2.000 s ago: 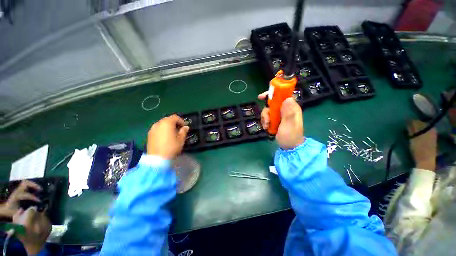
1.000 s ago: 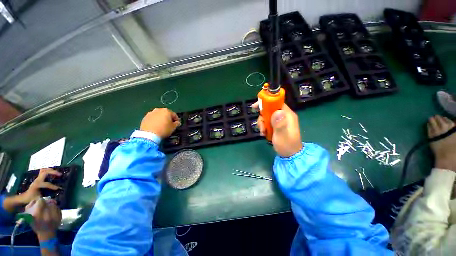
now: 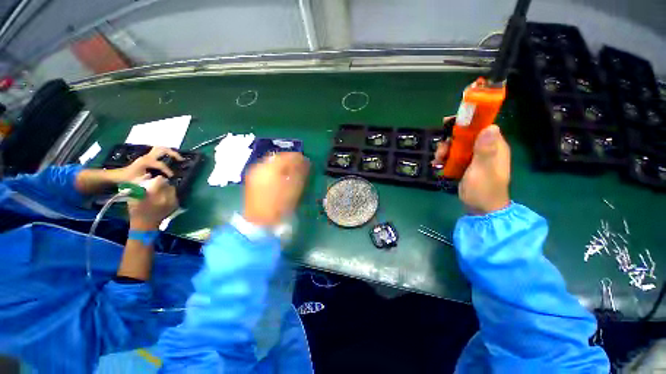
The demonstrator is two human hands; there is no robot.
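Note:
My right hand (image 3: 485,166) is closed around an orange electric screwdriver (image 3: 473,126), held upright over the right end of a black parts tray (image 3: 391,174). My left hand (image 3: 275,188) is blurred and lies over the front of the dark blue bin (image 3: 280,146); whether it holds anything cannot be seen. A small black unit (image 3: 383,234) lies on the green mat, just right of and below the round screw dish (image 3: 351,201). The tray's upper left pocket looks empty; the other visible pockets hold units.
More trays (image 3: 572,109) stand at the back right. Silvery pins (image 3: 621,256) are scattered at the right. Tweezers (image 3: 435,234) lie right of the unit. White cloth (image 3: 231,158) is left of the bin. A neighbour's hands (image 3: 155,186) work over a tray at the left.
The view has turned left. My left hand has moved from the tray's left end to the blue bin. The small black unit now lies on the mat. My right hand still holds the screwdriver.

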